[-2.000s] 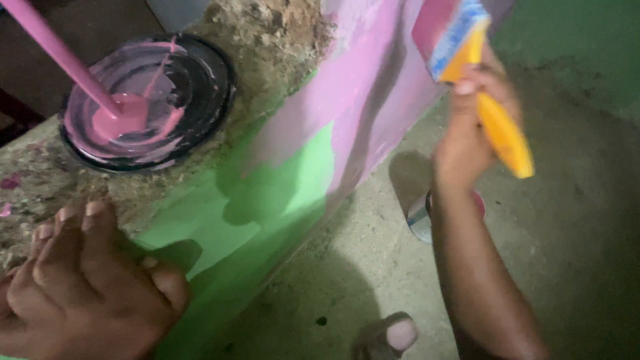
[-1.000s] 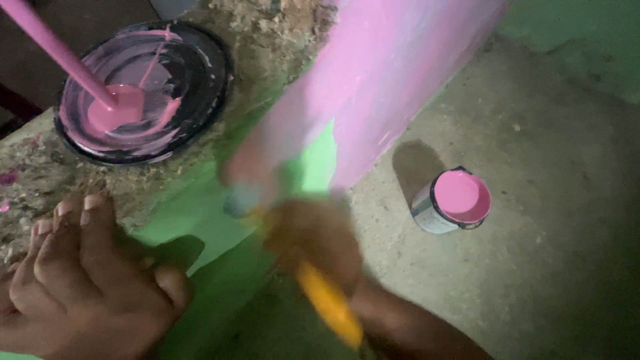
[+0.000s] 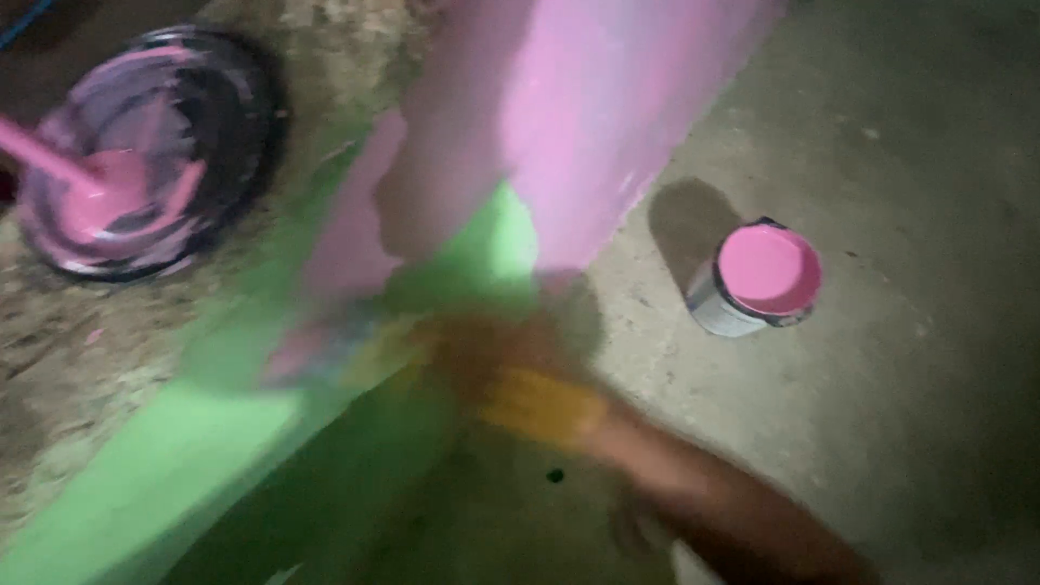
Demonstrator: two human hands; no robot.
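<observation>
My right hand [image 3: 487, 349], blurred by motion, is closed around the yellow handle of a paintbrush [image 3: 357, 349]. The bristles, tinged pink, lie over the green part of a painted wall [image 3: 236, 414], close to its pink part [image 3: 601, 106]; whether they touch it is too blurred to tell. A metal can of pink paint [image 3: 768, 272] stands on the floor to the right of the hand. At the upper left lies a black lid [image 3: 236, 106] smeared with pink paint, with a pink-coated stick [image 3: 49, 154] resting in it. My left hand is out of view.
Rough, crumbling masonry [image 3: 89, 357] borders the painted surface on the left, under the lid. Grey concrete floor [image 3: 894, 455] spreads to the right around the can. A small dark spot [image 3: 555, 475] lies on the floor below my right hand.
My right hand and the brush have come down from the upper right, where they were two seconds ago, to the green part. My left hand has dropped out of view.
</observation>
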